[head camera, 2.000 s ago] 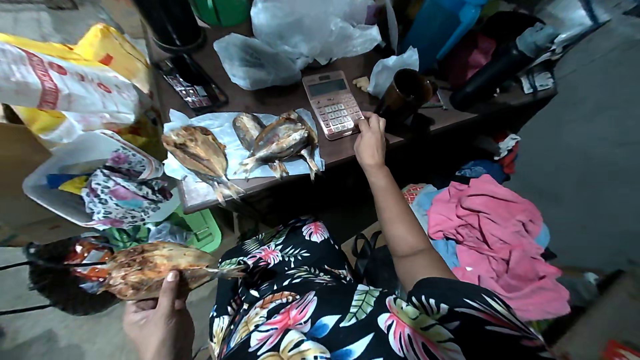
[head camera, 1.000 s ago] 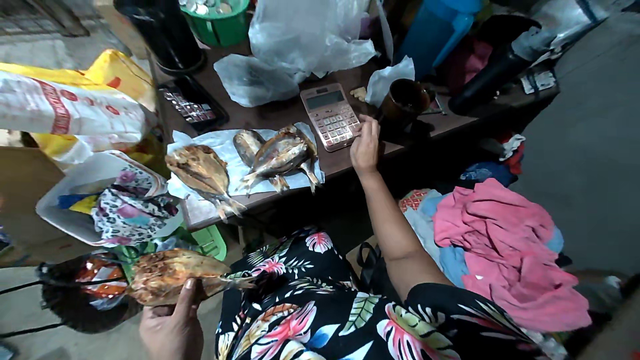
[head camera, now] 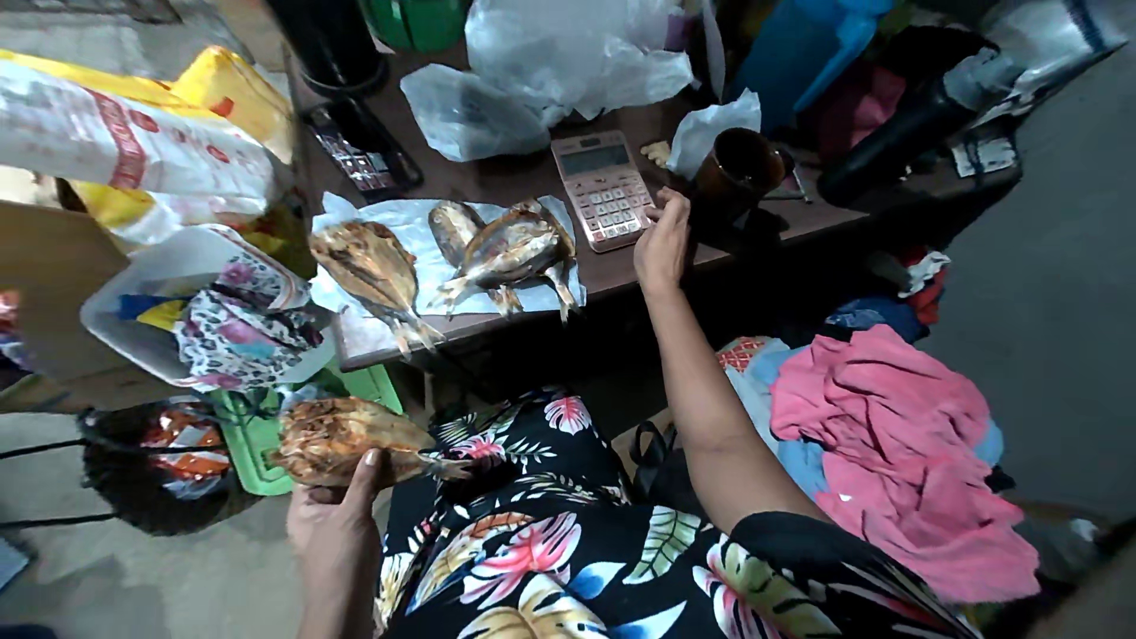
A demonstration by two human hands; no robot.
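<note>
My left hand (head camera: 342,510) grips a split dried fish (head camera: 355,435), thumb on top, low and left of my lap. My right hand (head camera: 664,232) rests at the lower right edge of a pink calculator (head camera: 605,188) on the dark table; its fingers are bent near the keys and it grasps nothing that I can see. On a white sheet (head camera: 426,311) at the table's near edge lie a brown split dried fish (head camera: 368,271) and, right of it, several overlapping dried fish (head camera: 515,248). A brown mug (head camera: 741,173) stands just right of my right hand.
A black phone (head camera: 362,146) and plastic bags (head camera: 550,62) lie farther back on the table (head camera: 524,315). A black bottle (head camera: 914,129) lies at the right. Left are a white bin (head camera: 115,328) with patterned cloth and a black basket (head camera: 115,470). Pink clothes (head camera: 896,444) are piled at the right.
</note>
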